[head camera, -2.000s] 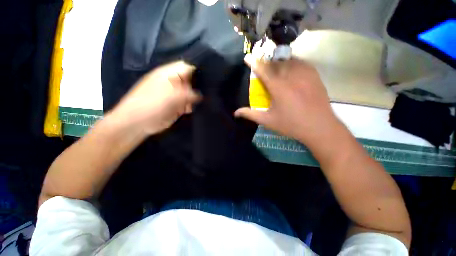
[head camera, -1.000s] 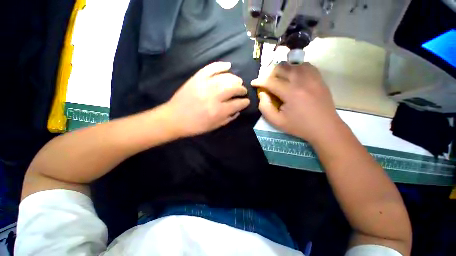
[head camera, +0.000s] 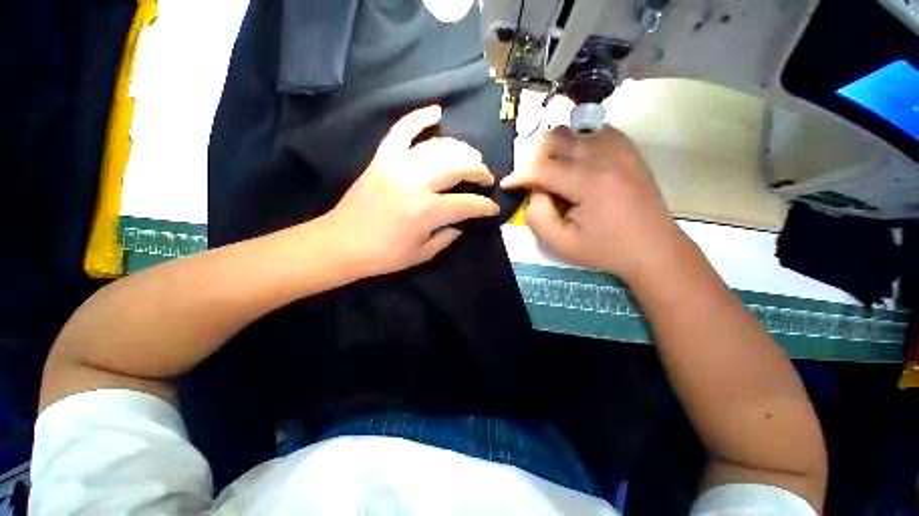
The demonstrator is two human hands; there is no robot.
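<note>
The black garment panel [head camera: 403, 323] runs from beside the machine head down over the table's front edge to my lap. My left hand [head camera: 418, 197] lies on the panel, fingers bent, fingertips near its right edge. My right hand [head camera: 584, 191] is at that edge, thumb and index finger pinching the cloth just below the presser foot [head camera: 508, 104]. The yellow tape guide [head camera: 521, 212] shows only partly beside my right fingers. Whether a small strip lies under the fingertips cannot be seen.
The sewing machine [head camera: 695, 50] with its lit screen is at upper right. Small black cut strips [head camera: 841, 252] lie below it. A green measuring tape [head camera: 806, 328] lines the front edge. Yellow edge tape [head camera: 111, 171] runs down the left, with dark cloth [head camera: 50, 121] beyond it.
Since two seconds ago, my left hand has moved right onto the flattened panel and my right fingers have closed at its edge. Over the last second the hands have barely moved.
</note>
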